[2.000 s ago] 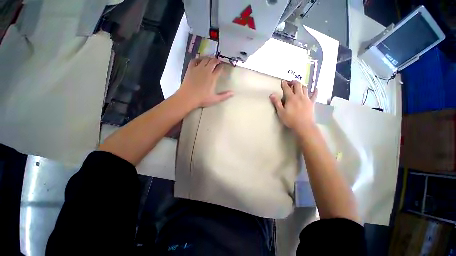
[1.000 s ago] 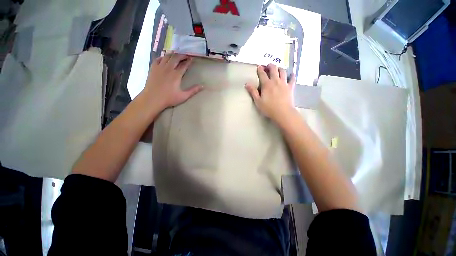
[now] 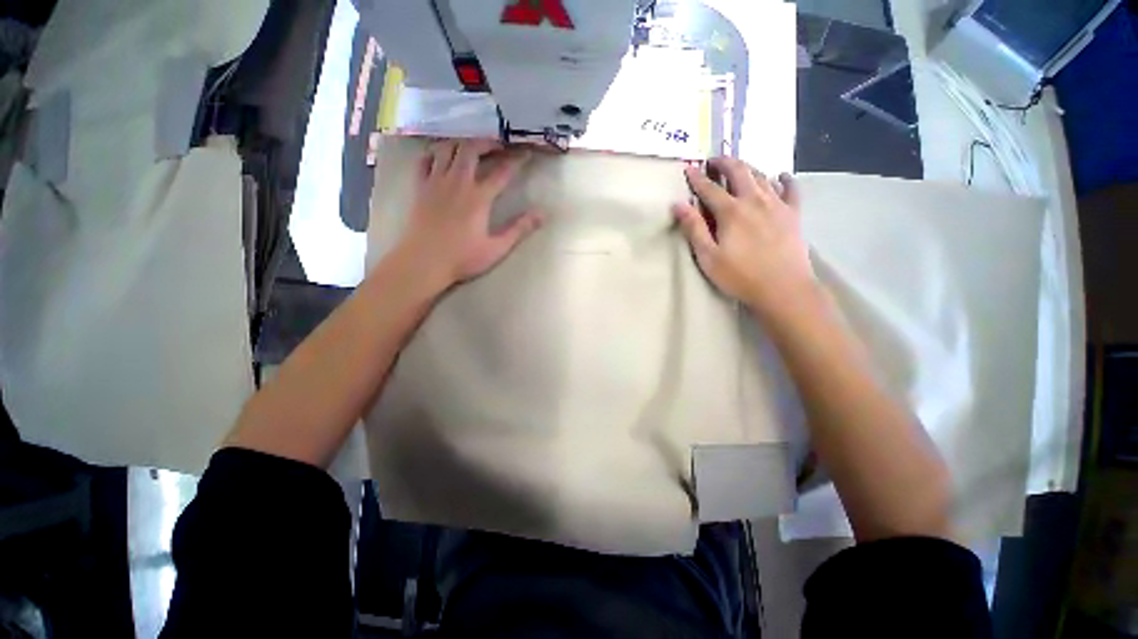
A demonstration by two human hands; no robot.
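Note:
A large beige panel (image 3: pixel 562 337) lies in front of me, its far edge along the white template (image 3: pixel 649 106) under the machine head (image 3: pixel 530 63). My left hand (image 3: pixel 459 219) rests flat on the panel's far left part, fingers toward the edge, thumb spread. My right hand (image 3: pixel 749 237) rests on its far right part, fingertips at the edge. A grey patch (image 3: pixel 744 482) sits at the panel's near right corner. The dark needle and foot parts (image 3: pixel 539 135) are just beyond the panel's far edge, between my hands.
Beige panels (image 3: pixel 119 312) are piled at the left, with grey patches and dark pieces beside them. Beige material (image 3: pixel 936 337) lies at the right. A screen unit (image 3: pixel 1042 31) and white cables stand at the far right. A dark plate (image 3: pixel 861 100) lies right of the template.
The near panel's left edge has straightened out and more of its far left corner shows. My hands have shifted right along the panel. The grey patch at the near right corner shows more fully.

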